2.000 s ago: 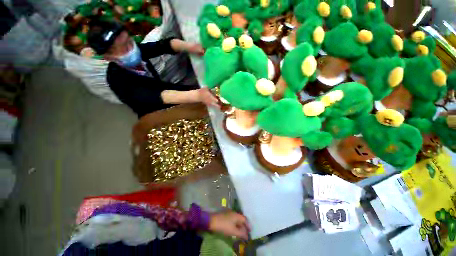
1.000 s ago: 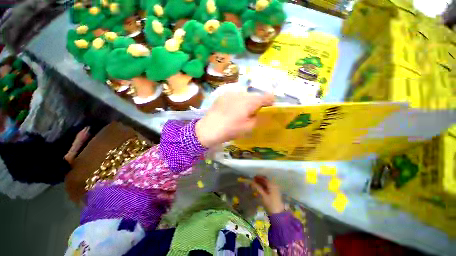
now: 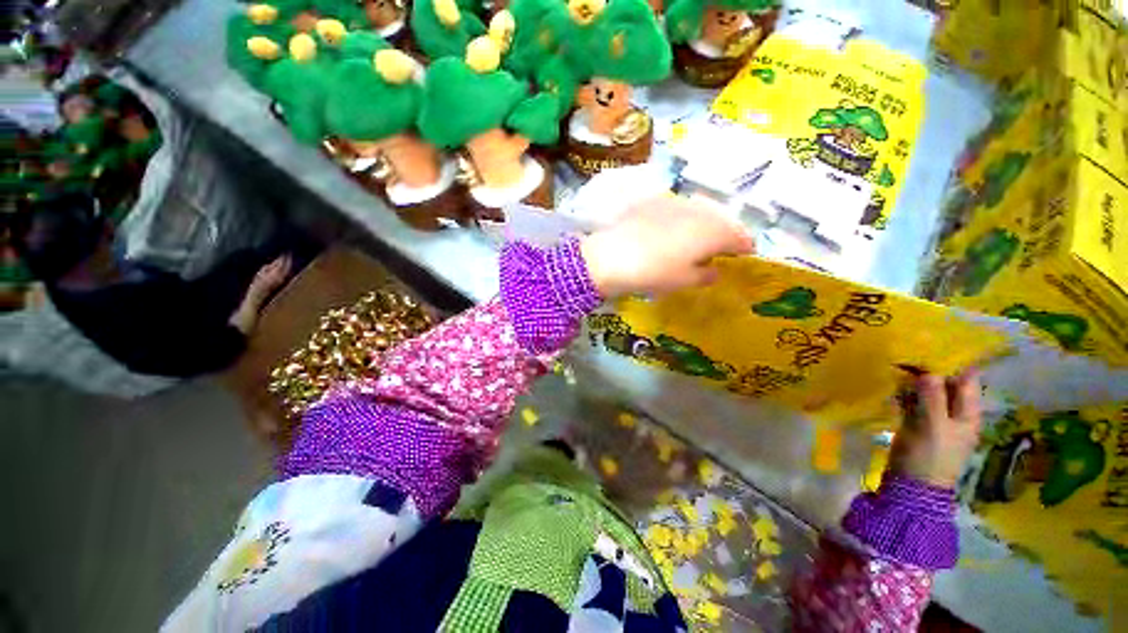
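A yellow carton blank (image 3: 792, 328) with green tree print and "RELAX" lettering is held over the table's near edge, its printed side facing me. My left hand (image 3: 668, 247) grips its upper left edge, thumb side towards the print. My right hand (image 3: 940, 427) is at its lower right edge, fingers against the card; part of the fingers is hidden by the card. Whether the carton is flat or partly opened cannot be told. A stack of flat printed blanks (image 3: 854, 111) with white cut flaps lies just beyond it.
Green plush trees (image 3: 476, 105) crowd the table (image 3: 235, 124) at the upper left. Yellow boxes (image 3: 1033, 210) stand at the right. A coworker's hand (image 3: 260, 291) is near gold pieces (image 3: 353, 340). Yellow scraps (image 3: 711, 544) lie below.
My right hand has risen from below the table edge to the carton's right side. My left hand still holds the carton, which now tilts down to the right. The view has shifted.
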